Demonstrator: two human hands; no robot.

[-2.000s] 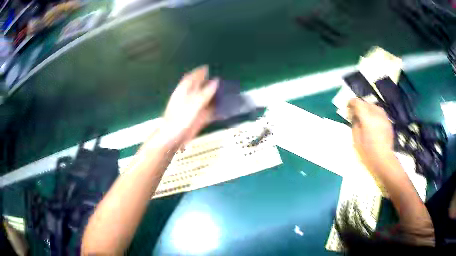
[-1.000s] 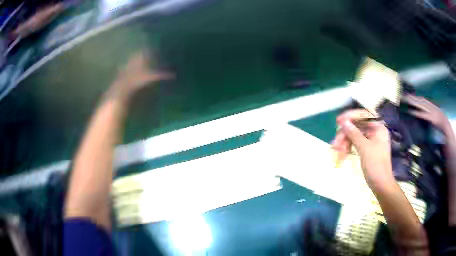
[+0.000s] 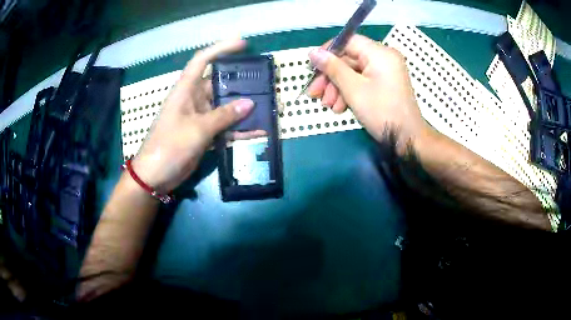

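Observation:
My left hand (image 3: 181, 119) holds a black phone housing (image 3: 250, 112) upright, long side away from me, thumb on its solid upper part. The housing's slotted grille is at its top end and its large window is at the near end. My right hand (image 3: 369, 87) holds slim tweezers (image 3: 344, 34) like a pen, tips pointing down at the cream dotted sheet (image 3: 313, 119) just right of the housing. The sheet lies flat behind the housing. Whether the tips hold a piece is too small to tell.
Black housings (image 3: 69, 181) are piled at the left. More black housings (image 3: 554, 115) lie over dotted sheets at the right. A second dotted sheet (image 3: 438, 81) lies angled behind my right hand. A pale strip (image 3: 263, 22) runs along the far side. A small white scrap (image 3: 399, 241) lies on the green surface.
My left hand, empty and reaching away a second ago, now holds a housing near the centre. My right hand has moved left from the right-hand pile, with the tweezers now clearly visible.

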